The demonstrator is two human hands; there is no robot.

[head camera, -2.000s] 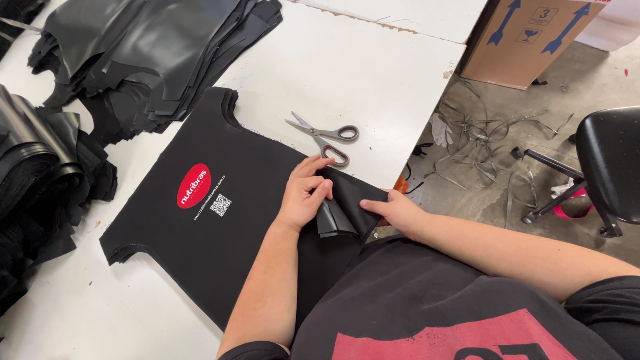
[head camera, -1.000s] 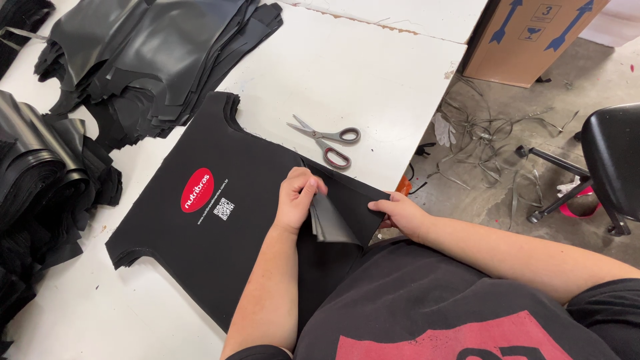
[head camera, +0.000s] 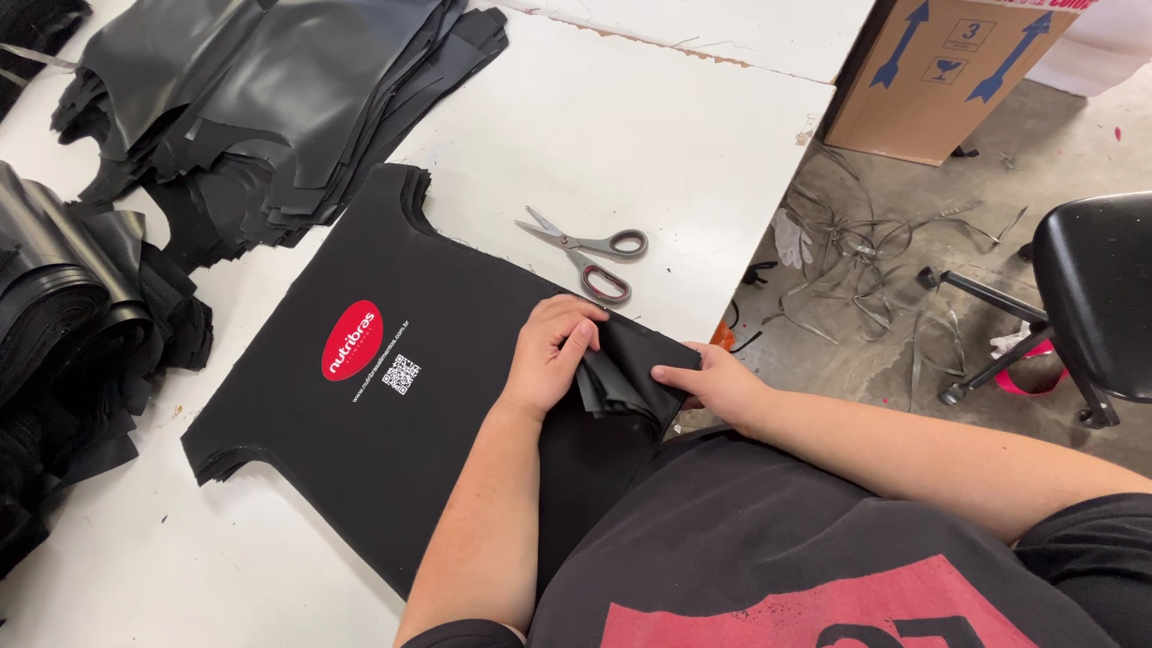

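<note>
A stack of black cut fabric panels [head camera: 432, 315], the top one printed with a red oval logo and a square code, lies across the table corner. My left hand [head camera: 560, 346] pinches folded-back layers near the stack's upper right edge. At the corner by the table's edge, my right hand [head camera: 711, 382] grips the fabric, thumb on top and fingers mostly hidden beneath. Between both hands the folded corners show their dark grey, smoother side. Just beyond my left hand, scissors [head camera: 576, 245] with grey and dark red handles lie on the table with blades apart.
More black sheets [head camera: 297, 99] are piled at the table's upper left, with folded black material [head camera: 72, 297] below them. The white table [head camera: 702, 153] ends at the right. Past it are a cardboard box [head camera: 918, 99], a black chair [head camera: 1102, 288] and strips of scrap [head camera: 855, 261] on the floor.
My left hand has opened out from a tighter pinch one second ago, its fingers now reaching over the fabric edge. The folded layers between my hands have shifted. The scissors have not moved.
</note>
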